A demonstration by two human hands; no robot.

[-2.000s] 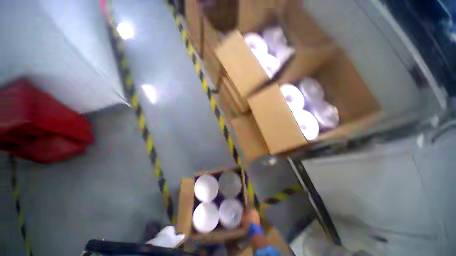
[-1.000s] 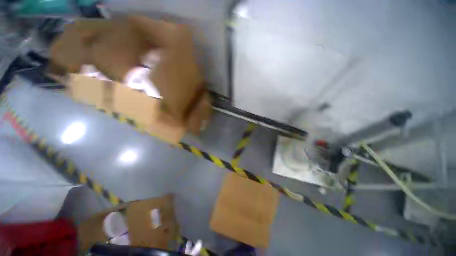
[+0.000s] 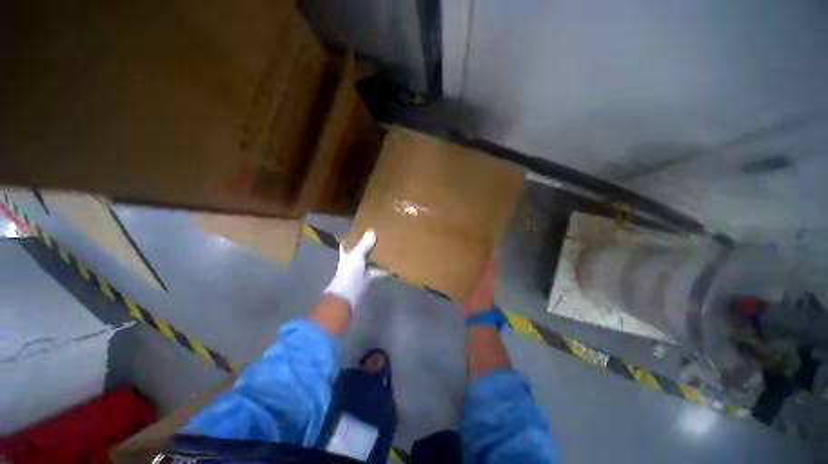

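A closed brown carton (image 3: 440,213) with a shiny patch of tape on top is in front of me, beside the machine's lower edge. My left hand (image 3: 354,272), in a white glove, grips its near left corner with the thumb on top. My bare right hand (image 3: 481,288), with a blue wrist band, holds its near right side. The fingers of both hands are partly hidden by the carton. I cannot tell whether its underside touches the floor.
Large brown cartons (image 3: 182,109) stand close at upper left. A pale machine panel (image 3: 617,82) borders the upper right. A cylindrical unit on a white base (image 3: 604,276) is at right. Yellow-black tape crosses the floor. A red object (image 3: 82,430) lies lower left.
The flat-looking brown carton seen near the bottom is now between both hands, higher in view, against the machine side. Both hands have come into view on it. The large cartons appear much closer.
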